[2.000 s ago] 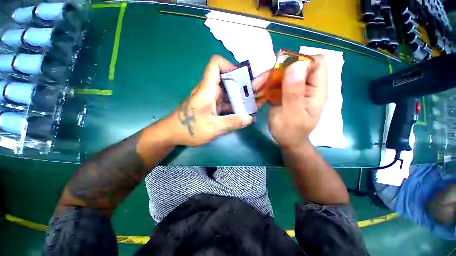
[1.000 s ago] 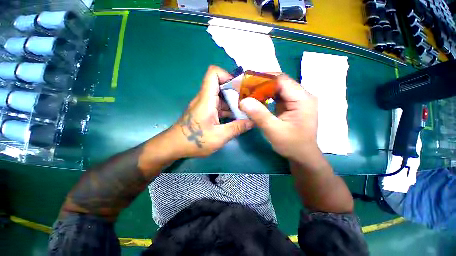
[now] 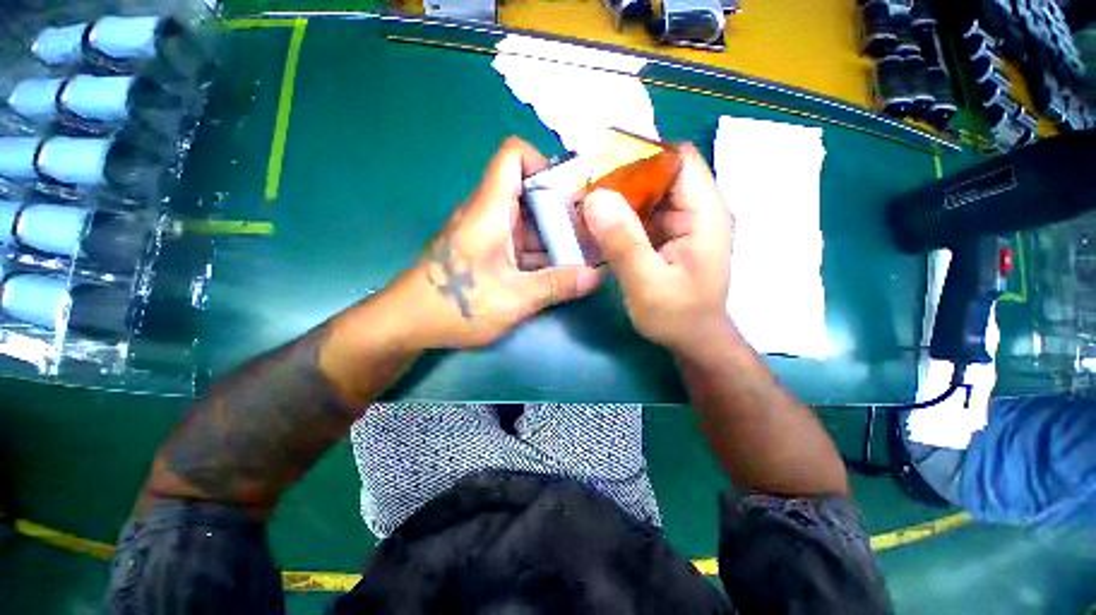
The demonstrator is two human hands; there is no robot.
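Observation:
My left hand (image 3: 493, 264) is bare and holds a pale silver housing shell (image 3: 555, 222) between thumb and fingers, above the green mat. My right hand (image 3: 673, 258) is bare and pinches a translucent orange-brown scraper (image 3: 637, 175) between thumb and fingers. The scraper is tilted and lies at the right side of the shell, over part of its face. Whether it touches the shell is not clear. The shell's dark slot is hidden, and its lower back is covered by my left fingers.
A clear blister tray (image 3: 162, 276) with pale-and-black housings is at left. Two white sheets (image 3: 775, 240) lie on the green mat (image 3: 361, 156). A black heat gun (image 3: 986, 198) is at right, near a person's blue sleeve (image 3: 1034, 469). More housings (image 3: 919, 66) sit on the yellow-orange surface behind.
The scraper has moved left from beside the shell to over its face, then tilted with its upper edge turned up. My left hand keeps its hold on the shell.

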